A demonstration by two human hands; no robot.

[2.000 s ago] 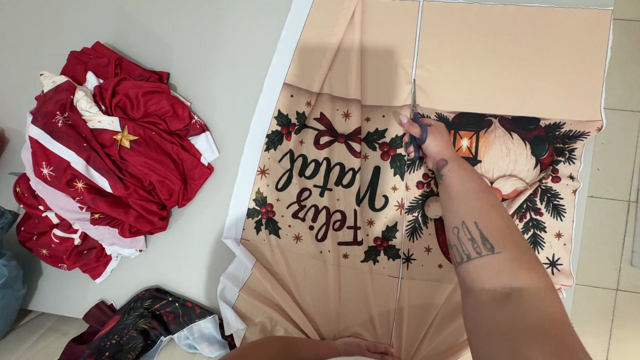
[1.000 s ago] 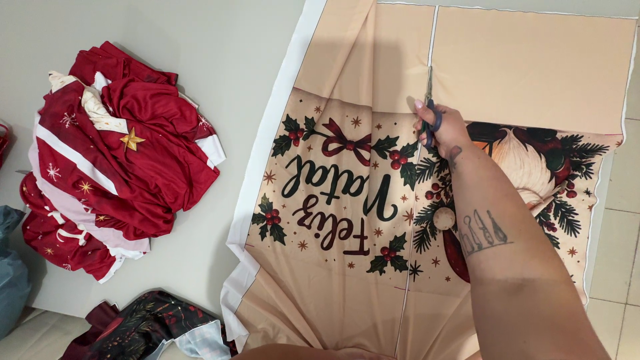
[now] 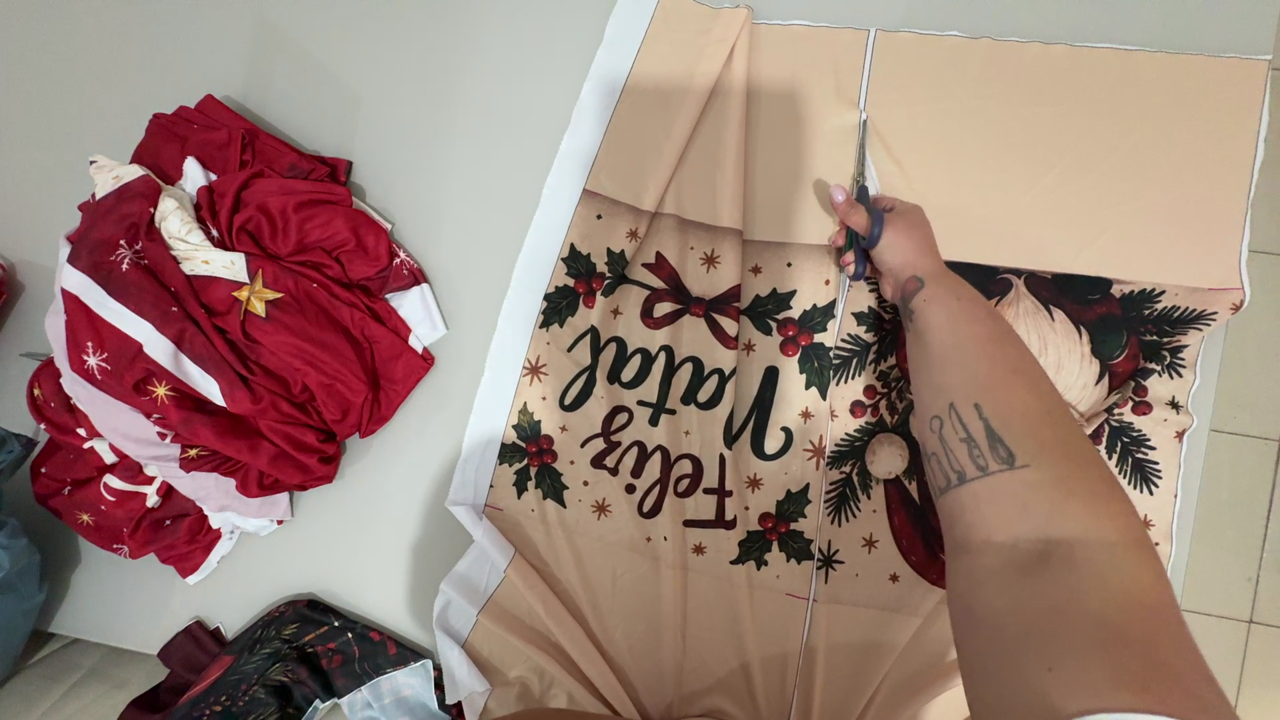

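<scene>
A large beige Christmas-print fabric [image 3: 680, 420] is spread over the table, with lettering, holly and bows on it. My right hand [image 3: 885, 240] grips a pair of scissors [image 3: 862, 190] with dark blue handles. Their blades point away from me along the white strip between two printed panels, and the fabric is parted near the hand. Whether the blades are fully closed is hard to tell. My left hand is out of sight; only a sliver of skin shows at the bottom edge, by the gathered near part of the fabric.
A heap of red Christmas-print fabric [image 3: 290, 330] lies on the grey table [image 3: 480, 130] at the left. Dark floral fabric [image 3: 300, 650] hangs by the near edge. A bluish plastic bag [image 3: 15, 590] is at the far left. Tiled floor [image 3: 1235, 480] shows at the right.
The left hand, visible at the bottom edge two seconds ago, has gone out of view. My right hand still holds the scissors on the white strip, and the view has shifted slightly.
</scene>
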